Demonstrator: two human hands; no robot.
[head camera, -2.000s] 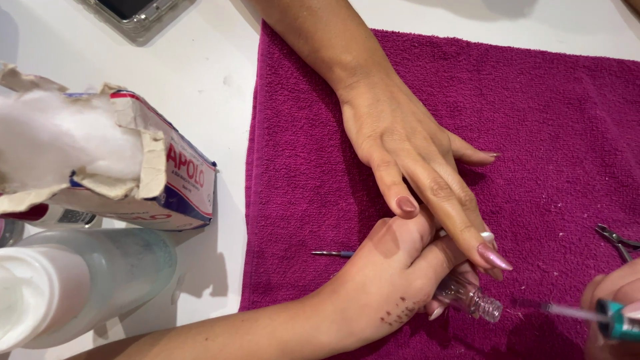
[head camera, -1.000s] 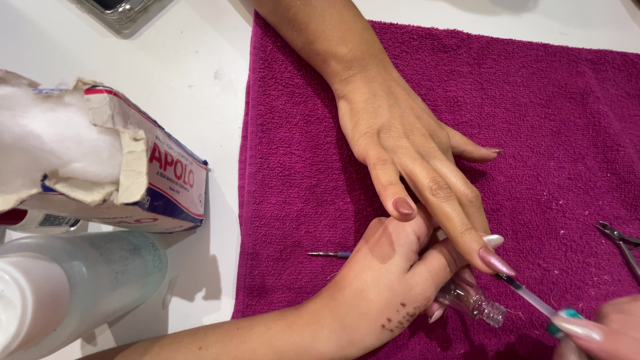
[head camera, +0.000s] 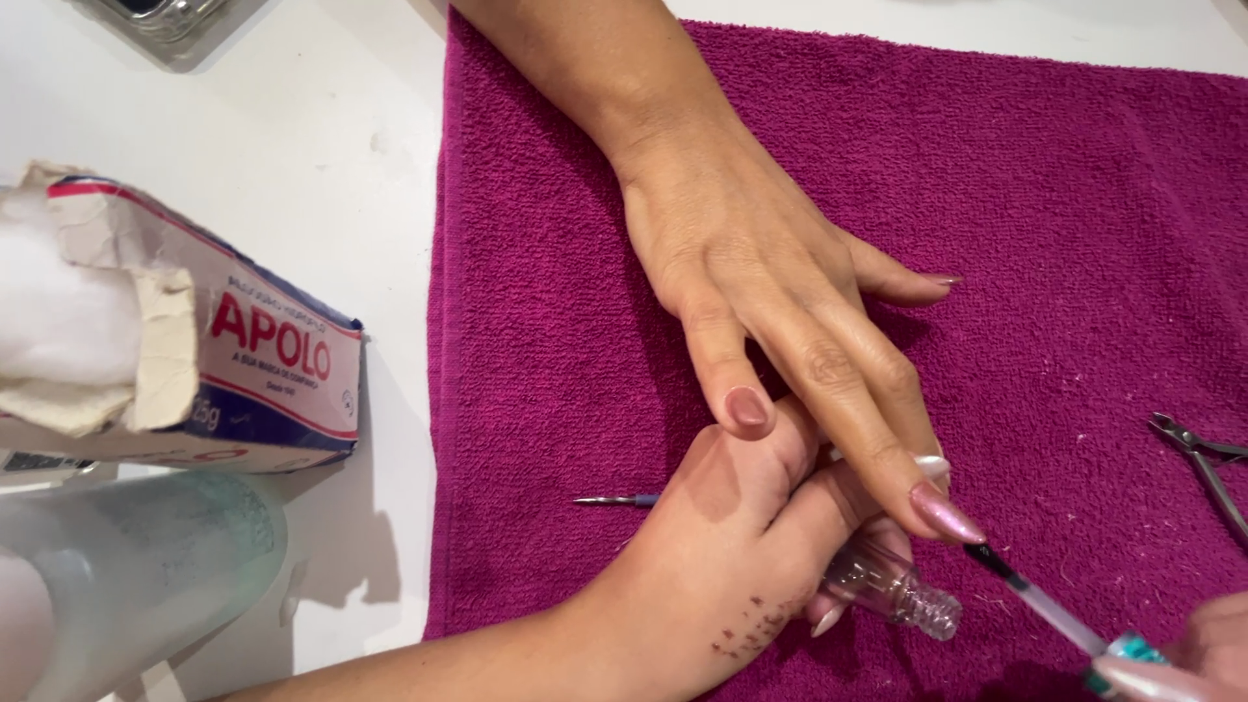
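Note:
My left hand (head camera: 751, 526) comes in from the lower left, curled around an open clear glass nail polish bottle (head camera: 892, 590) and holding a finger of another person's hand (head camera: 780, 263), which lies palm down from the top. That hand has pinkish nail polish. My right hand (head camera: 1185, 653), partly cut off at the lower right, grips the teal cap (head camera: 1121, 663) of a nail polish brush (head camera: 1038, 595). The bristles touch or nearly touch the tip of a shimmery pink fingernail (head camera: 946, 512). A thin metal-tipped tool (head camera: 614, 500) lies partly hidden behind my left hand.
A magenta towel (head camera: 546, 322) covers much of the white table (head camera: 322, 127). Metal cuticle nippers (head camera: 1204, 458) lie at the right edge. To the left are a torn Apolo cotton box (head camera: 283, 351), a translucent plastic bottle (head camera: 156, 556) and a partly visible device (head camera: 175, 29) at the top.
My right hand has moved the brush leftward from beyond the bottle's mouth to the pink nail tip. My left hand keeps hold of the bottle and the finger.

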